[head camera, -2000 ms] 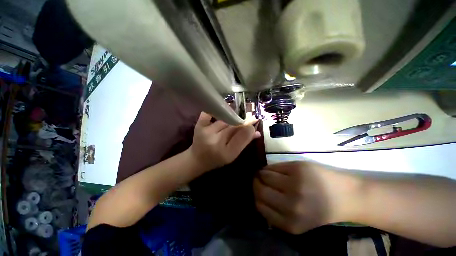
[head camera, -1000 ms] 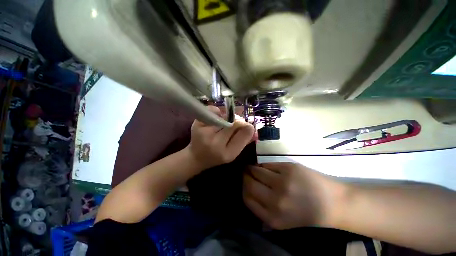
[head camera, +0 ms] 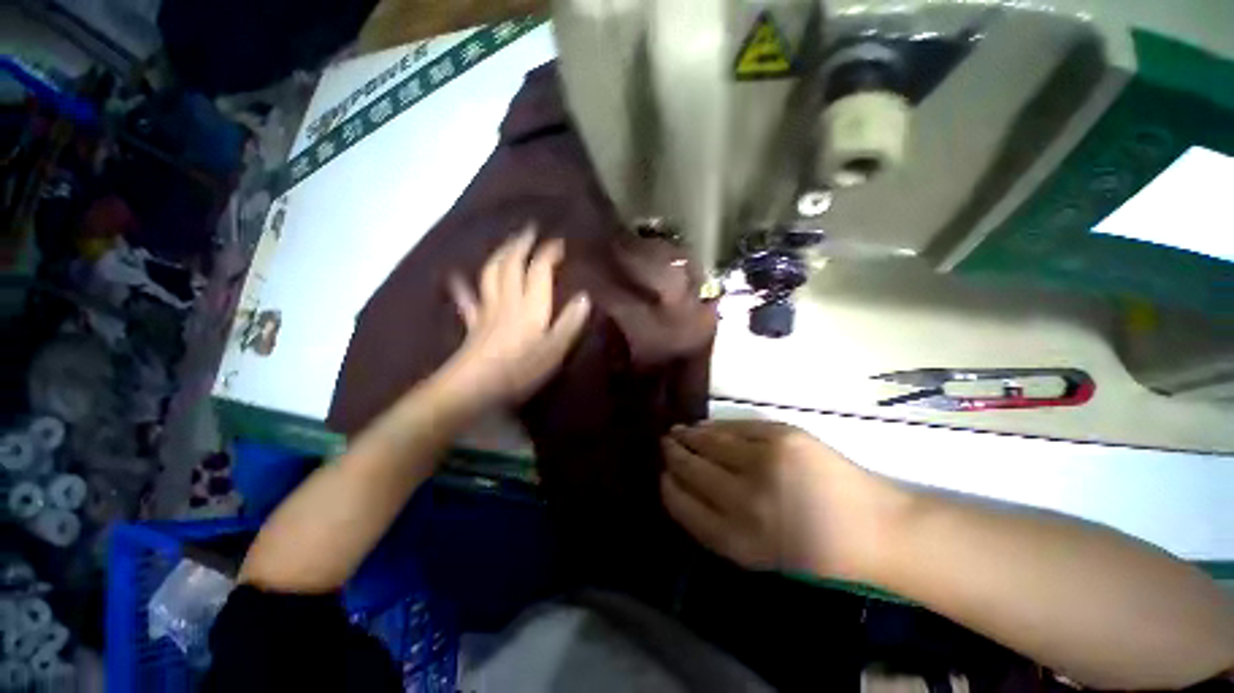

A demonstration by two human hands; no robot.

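Observation:
A dark maroon-brown cloth panel (head camera: 433,291) lies on the white table and runs under the sewing machine head (head camera: 690,136), then hangs over the front edge. My left hand (head camera: 512,318) lies on the cloth left of the needle area, fingers spread and slightly blurred. My right hand (head camera: 758,494) pinches the cloth's right edge near the table's front. The needle and presser foot are not clear behind the head. Thread snips (head camera: 988,390) with a red handle lie on the machine bed (head camera: 893,318), right of the black tension knob (head camera: 773,317).
A blue plastic basket (head camera: 125,596) with a whitish clear bag (head camera: 192,602) stands at the lower left. White thread cones (head camera: 48,487) are on the floor at the left. The white table (head camera: 345,217) has a green marked edge. The wearer's lap shows at the bottom.
My left hand has left the needle area, moved left and spread on the cloth. My right hand still holds the edge. The view has shifted, showing more of the table and machine head.

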